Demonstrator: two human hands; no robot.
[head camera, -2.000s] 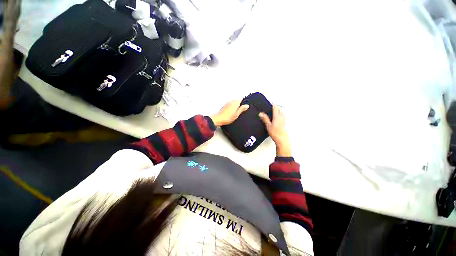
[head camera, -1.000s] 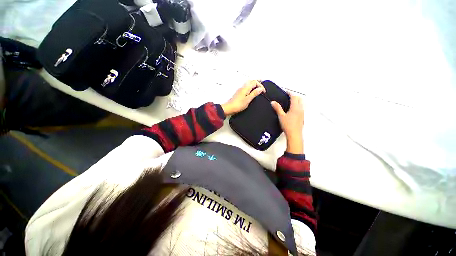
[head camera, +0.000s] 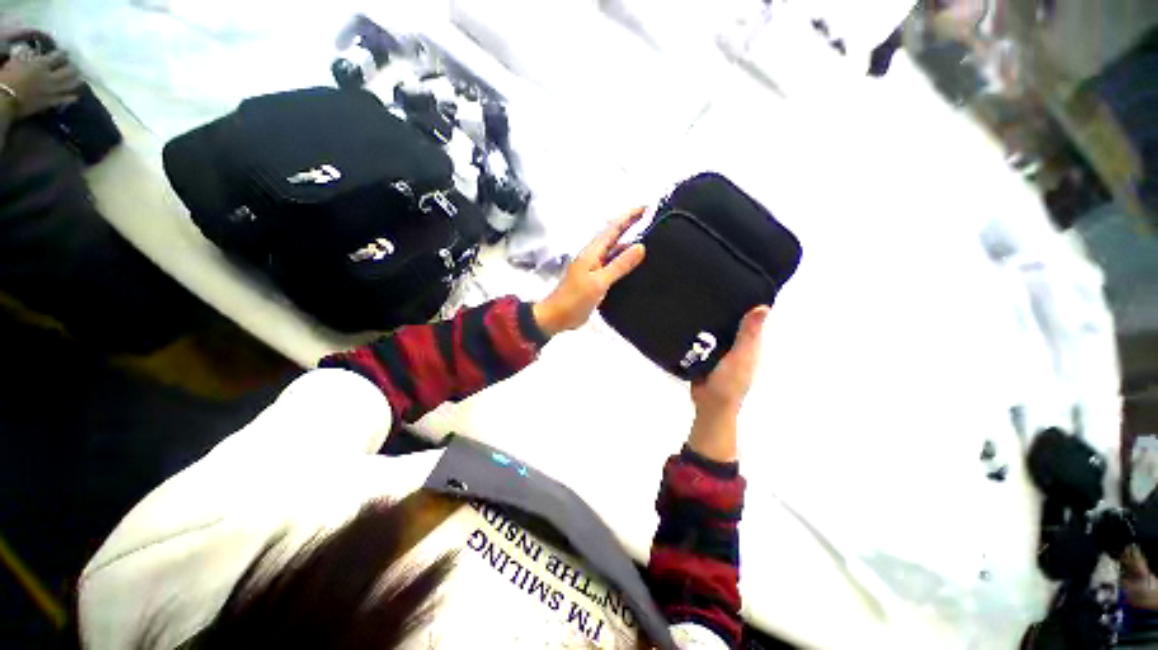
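A small black bag (head camera: 692, 286) is held between my two hands over the white table, its face towards me. It has a curved zipper line across its upper part and a small white logo at its lower corner. My left hand (head camera: 594, 273) grips its upper left edge, thumb on the front. My right hand (head camera: 733, 368) holds its lower right edge, mostly beside and under it. The fingers behind the bag are hidden. The zipper looks closed; no puller can be made out.
A heap of black bags (head camera: 324, 191) with white logos lies at the upper left of the white table (head camera: 889, 381). Black bundles with white bands (head camera: 476, 140) lie beside it. Another person's hand (head camera: 38, 83) is at the far left. Dark items (head camera: 1067, 470) are at the right edge.
The view has turned. The small bag looks larger and appears raised towards the camera. My right hand has shifted from its top right side to its lower right edge. Another person's hand now shows.
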